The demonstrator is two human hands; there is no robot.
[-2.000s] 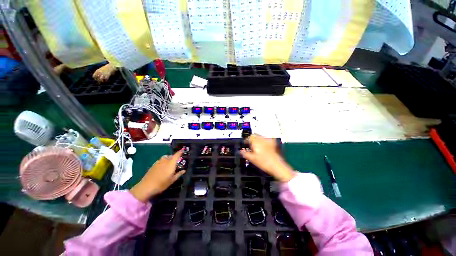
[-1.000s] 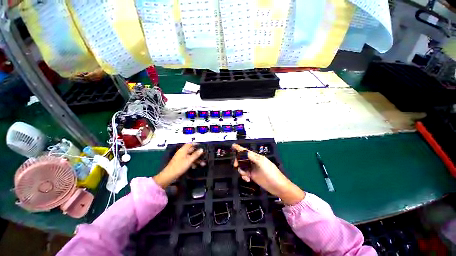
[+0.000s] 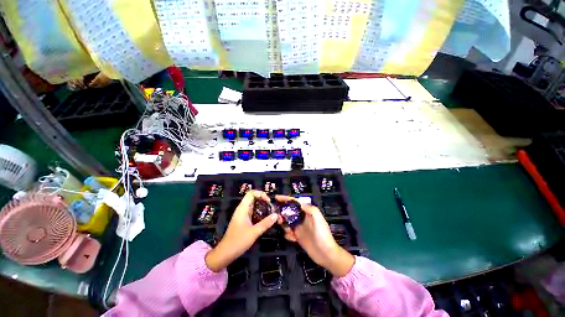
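My left hand (image 3: 245, 226) holds a dark watch body (image 3: 261, 210) over the middle of the black foam tray (image 3: 349, 213). My right hand (image 3: 316, 238) holds another watch body (image 3: 291, 213) beside it, its face lit with small pale and purple marks. The two hands are close together. In the tray's far row, watches (image 3: 327, 184) show lit coloured marks. One more lit watch (image 3: 207, 214) lies in the second row at left. Nearer pockets hold dark watches with shiny outlines (image 3: 271, 272). The hands hide some pockets.
Two rows of small blue-red screens (image 3: 263, 154) lie on a white sheet (image 3: 396, 139). Stacked black trays (image 3: 294, 93) stand behind. Cables (image 3: 164, 124), a pink fan (image 3: 37, 229) and a yellow basket (image 3: 102, 213) are left. A marker pen (image 3: 405, 213) lies right. Printed sheets (image 3: 248, 37) hang above.
Both hands have come together over the tray's middle. A second ago they were apart near its far rows. Both now hold watch bodies, and the right one's lit face now shows.
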